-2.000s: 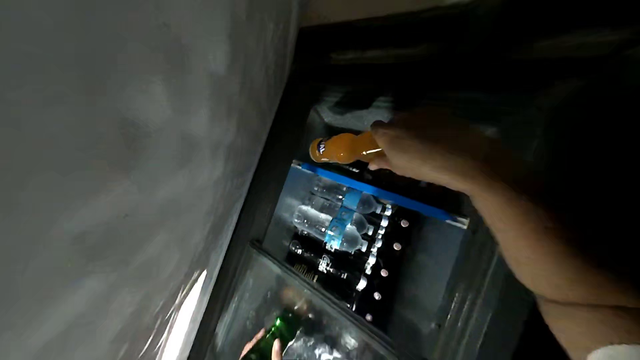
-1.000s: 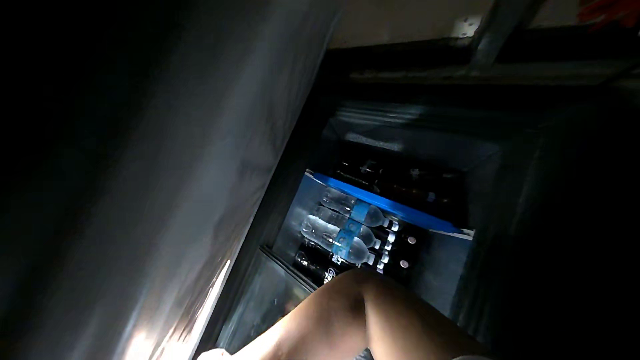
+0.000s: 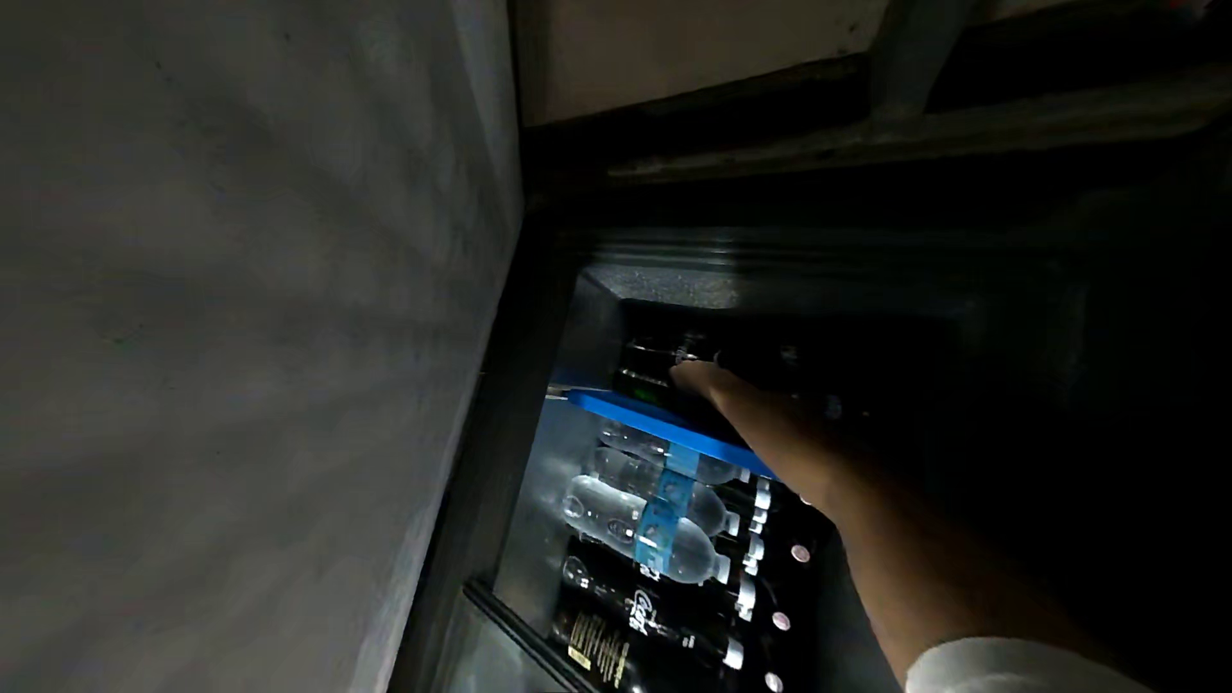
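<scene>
My right hand [image 3: 698,375] reaches from the lower right into the dark upper section of a chest cooler. Its fingertips are at dark bottles [image 3: 654,371] lying there; deep shadow hides whether they grip one. Below the hand, a blue divider edge [image 3: 664,423] crosses the cooler, partly behind my forearm. Past it lie several clear water bottles [image 3: 616,505] with blue labels, beside dark cola bottles [image 3: 664,611] with pale caps. My left hand is out of view.
A glass lid's dark frame edge [image 3: 525,635] crosses the lower part of the cooler. The cooler's black rim [image 3: 472,481] runs beside a large grey surface [image 3: 221,337] at left. More capped bottles [image 3: 781,621] stand beside the cola bottles.
Two seconds ago my right hand held an orange soda bottle above the divider and my left held a green bottle low in view. Neither bottle shows now, and my left hand has left the view.
</scene>
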